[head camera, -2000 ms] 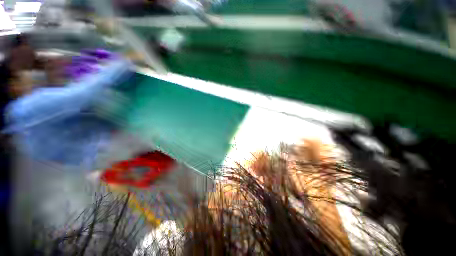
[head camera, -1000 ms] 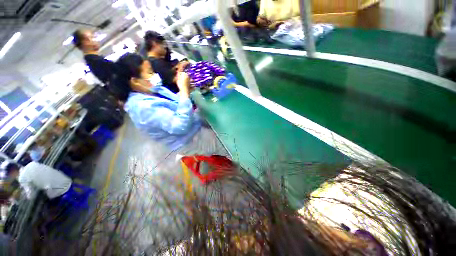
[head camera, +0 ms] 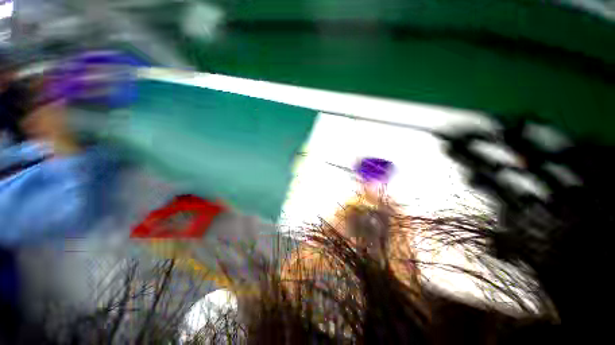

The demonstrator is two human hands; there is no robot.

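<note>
The frame is badly motion-blurred. A purple part point(head camera: 374, 168), perhaps a housing, shows over the white work sheet point(head camera: 411, 145). Blurred skin-coloured shapes of one or both of my hands lie just below it, largely behind dark hair strands; I cannot separate left from right or make out the fingers. The purple part seems to touch the fingertips, but which hand has it cannot be told. Blurred black parts point(head camera: 519, 162) lie massed on the right side of the sheet.
The green bench top point(head camera: 216, 141) stretches left from the sheet. A white rail point(head camera: 270, 91) separates it from the dark green conveyor point(head camera: 418, 60). A red stool point(head camera: 179, 219) stands lower left. A person's blue sleeve point(head camera: 40, 202) and a purple pile point(head camera: 88, 77) are at far left.
The view has swung from the neighbour and the line back down to the work sheet. The purple part and black parts are now in view.
</note>
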